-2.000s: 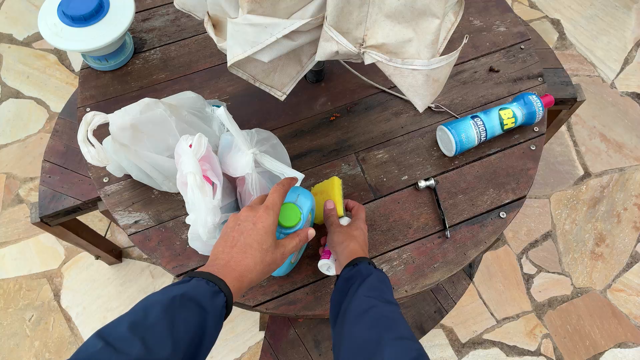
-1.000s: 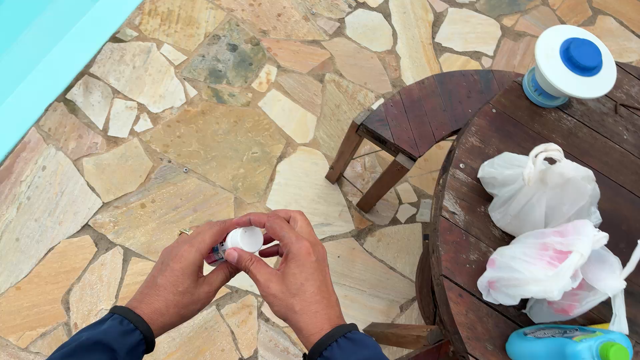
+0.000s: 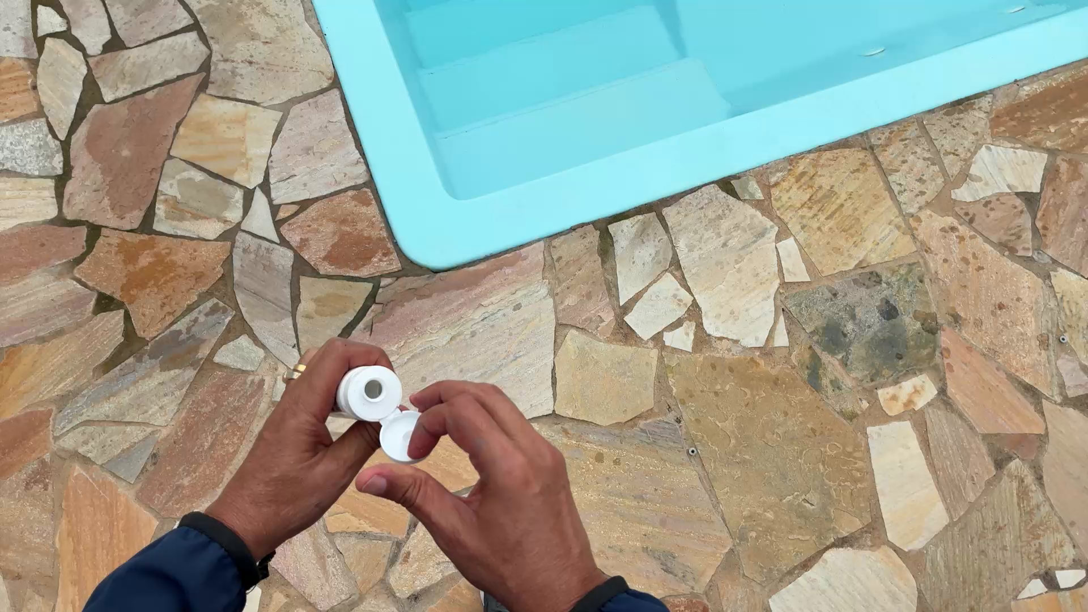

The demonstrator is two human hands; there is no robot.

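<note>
My left hand (image 3: 310, 433) is wrapped around a small white plastic bottle (image 3: 371, 393), seen from above with its round spout facing the camera. A hinged white flip cap (image 3: 399, 436) stands open at the bottle's lower right side. The fingertips of my right hand (image 3: 484, 484) are at the cap's right edge, with the thumb apart below it. Most of the bottle's body is hidden by my left fingers, one of which wears a gold ring.
A turquoise pool's rim (image 3: 416, 225) has its near corner just beyond my hands, with submerged steps (image 3: 544, 102) inside. Irregular flagstone paving (image 3: 765, 442) surrounds the pool and lies under my hands.
The view has swung from the round wooden table with its bags and bottles to the pool. Both hands left the table with the small bottle, whose spout and opened cap now show.
</note>
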